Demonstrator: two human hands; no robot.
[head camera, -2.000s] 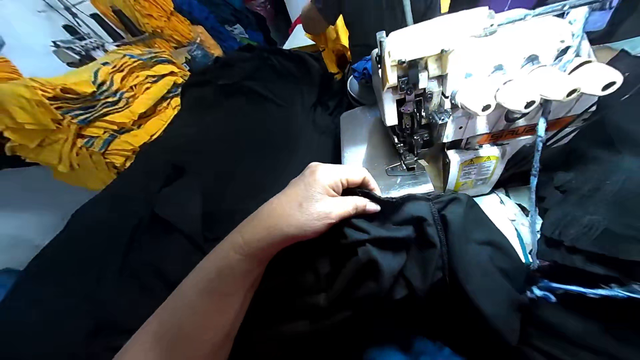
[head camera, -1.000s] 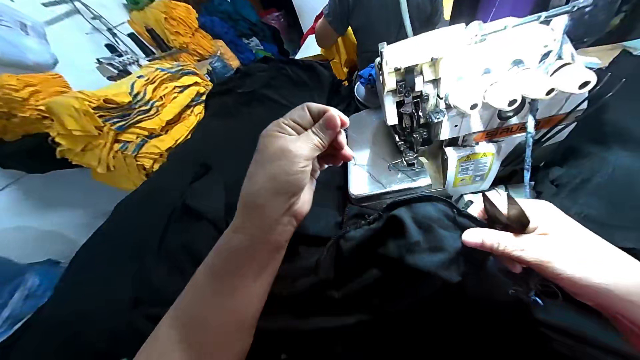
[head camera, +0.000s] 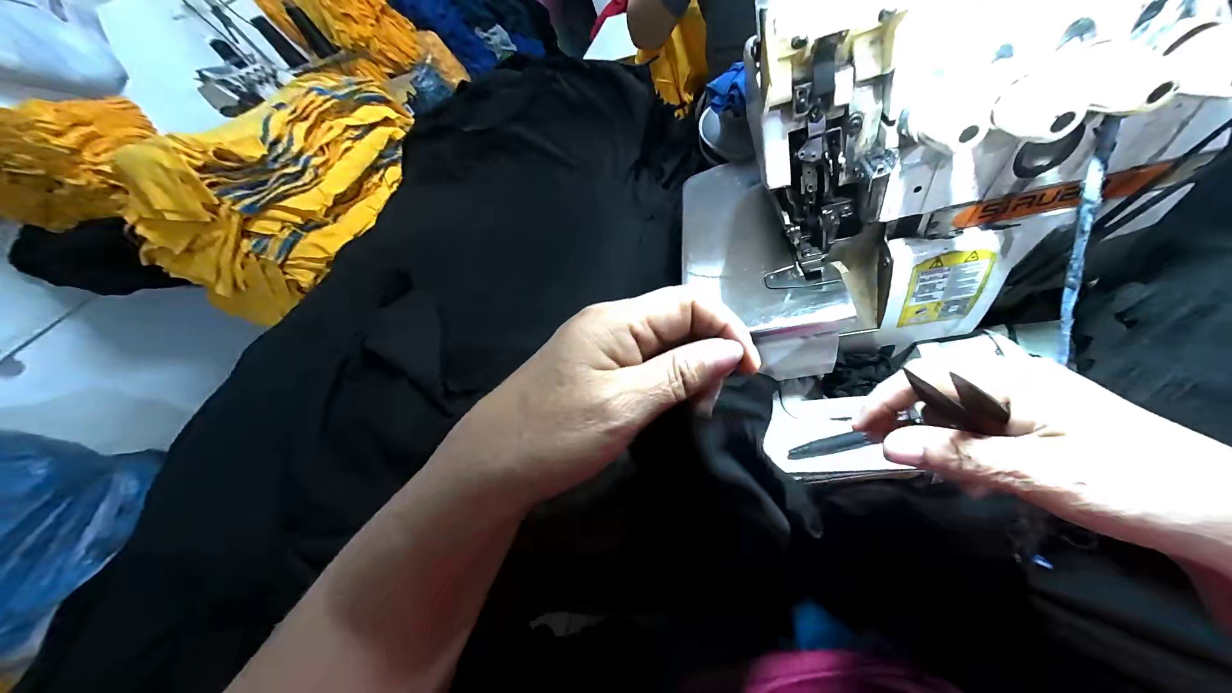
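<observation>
My left hand (head camera: 654, 375) pinches the edge of a black fabric piece (head camera: 712, 462) between thumb and fingers, just in front of the sewing machine's metal plate (head camera: 741, 250). To the right, my right hand (head camera: 1020, 433) holds small dark thread snips (head camera: 958, 404), their two pointed blades sticking up apart between thumb and fingers. The white Siruba overlock machine (head camera: 943, 183) stands beyond both hands, its needle and presser-foot area (head camera: 818, 212) above the plate. More black fabric (head camera: 520, 202) spreads under and left of my left arm.
Bundles of yellow cloth with blue stripes (head camera: 279, 183) lie at the upper left. A blue plastic bag (head camera: 58, 520) is at the left edge. A light blue cord (head camera: 1086, 241) hangs beside the machine. Part of another person (head camera: 654, 21) shows at the top, behind the machine.
My right hand, out of view two seconds ago, came in with the snips and has come away from the black fabric. My left hand, raised above the fabric one second ago, now grips its edge.
</observation>
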